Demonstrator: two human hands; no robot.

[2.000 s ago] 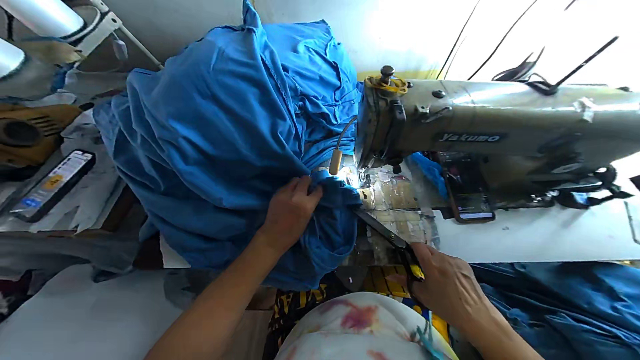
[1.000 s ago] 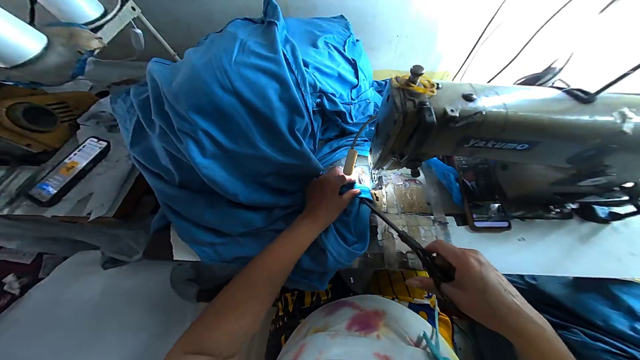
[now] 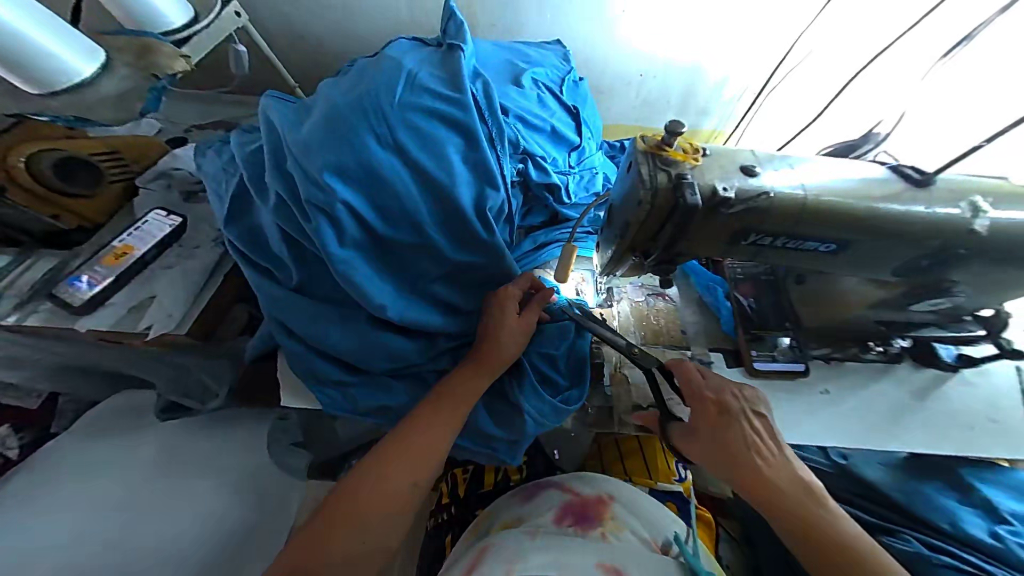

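My left hand point(image 3: 512, 320) pinches an edge of the blue fabric point(image 3: 384, 208) between thumb and fingers, just left of the sewing machine's needle area. My right hand point(image 3: 720, 416) holds fabric scissors point(image 3: 636, 352) by the handles. Their blade tips point up and left and meet the cloth edge beside my left fingertips; whether cloth lies between the blades cannot be told. The industrial sewing machine point(image 3: 800, 216) stands to the right, its lit head above the needle plate. A small lever with a wooden-looking end point(image 3: 566, 262) hangs beside the head.
A lit phone point(image 3: 120, 260) lies at the left, near a yellow-brown machine part point(image 3: 72, 172). Another phone point(image 3: 768, 320) leans under the machine arm. White thread cones point(image 3: 48, 48) stand at the upper left. More dark blue cloth point(image 3: 904, 504) hangs at the lower right.
The left hand has moved down slightly from beside the hanging lever. The scissors' handles are spread more than one second ago, and their tips remain near the left fingers.
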